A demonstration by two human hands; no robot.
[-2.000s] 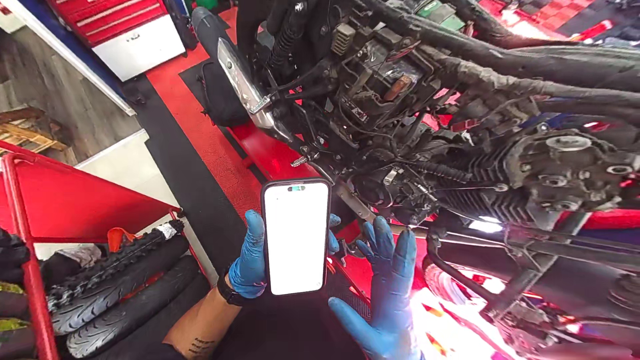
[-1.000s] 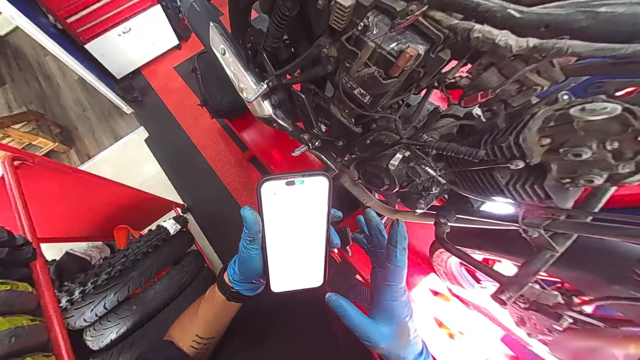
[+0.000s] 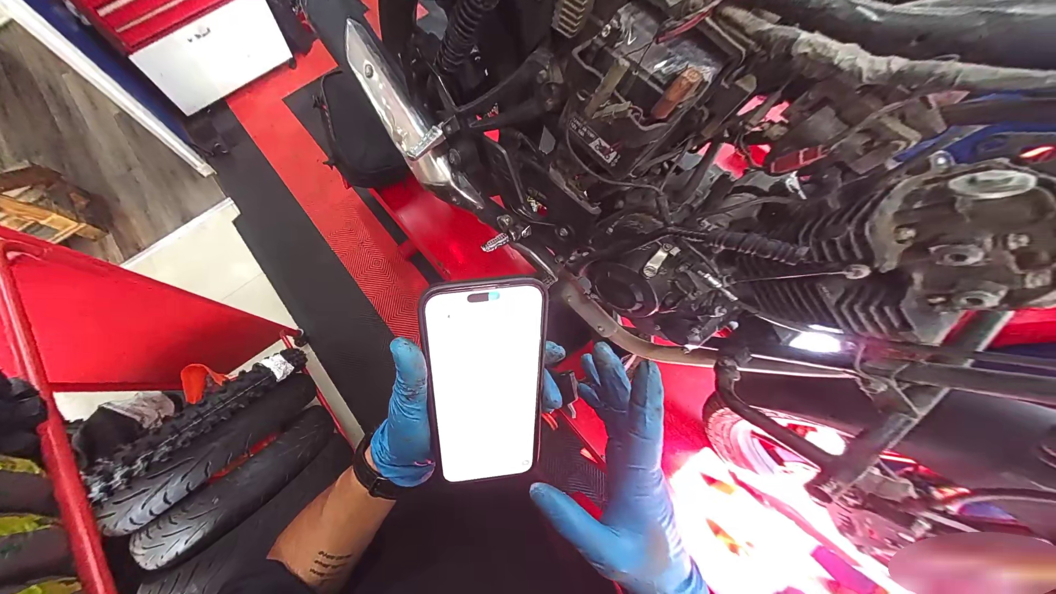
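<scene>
My left hand (image 3: 404,421), in a blue glove with a black band at the wrist, grips a smartphone (image 3: 487,384) by its sides. The phone is upright with its bright white screen facing me; the fingers behind it are mostly hidden. To the right of the phone, my gloved right hand (image 3: 627,470) holds nothing, its fingers raised and thumb spread apart. Beyond both hands stands a partly stripped motorcycle, with its finned engine cylinder (image 3: 850,272), battery (image 3: 606,140), exhaust heat shield (image 3: 388,91) and frame tube (image 3: 610,326) exposed.
Motorcycle tyres (image 3: 239,495) lie in a red metal rack (image 3: 54,445) at the lower left. A red and white tool cabinet (image 3: 214,62) stands at the upper left, a black bag (image 3: 355,136) on the mat near the exhaust. Red platform surfaces (image 3: 445,235) lie under the motorcycle.
</scene>
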